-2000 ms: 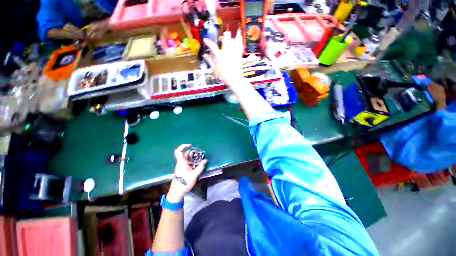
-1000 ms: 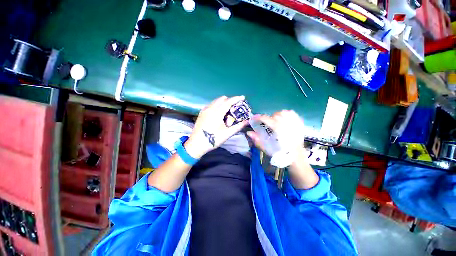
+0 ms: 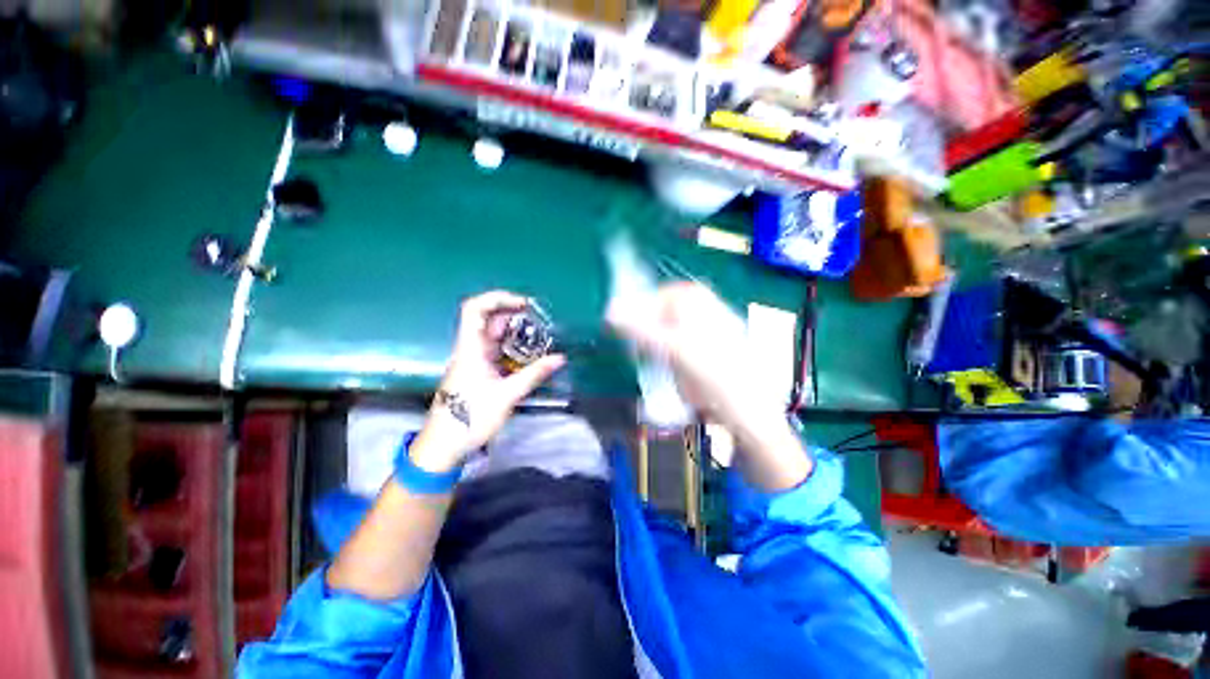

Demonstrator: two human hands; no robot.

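My left hand [image 3: 480,378] holds a small round-looking watch case [image 3: 527,337] with metallic bits inside, between thumb and fingers above the bench's front edge. My right hand [image 3: 683,348] is to the right of it, apart from the case and blurred. A pale translucent bottle [image 3: 629,272] shows at its fingers, blurred, with its upper end pointing away from me. How the fingers close on it is hard to see.
A green-matted bench [image 3: 385,285] carries white discs on leads [image 3: 120,324] at the left. A blue bin [image 3: 807,236], an orange holder [image 3: 896,246] and a white paper [image 3: 770,348] are at the right. A parts tray [image 3: 571,113] stands behind. Another person's blue sleeve [image 3: 1062,478] is at far right.
The pale bottle was against the watch case a second ago; my right hand has moved it away. My left hand still holds the case. The camera view has shifted.
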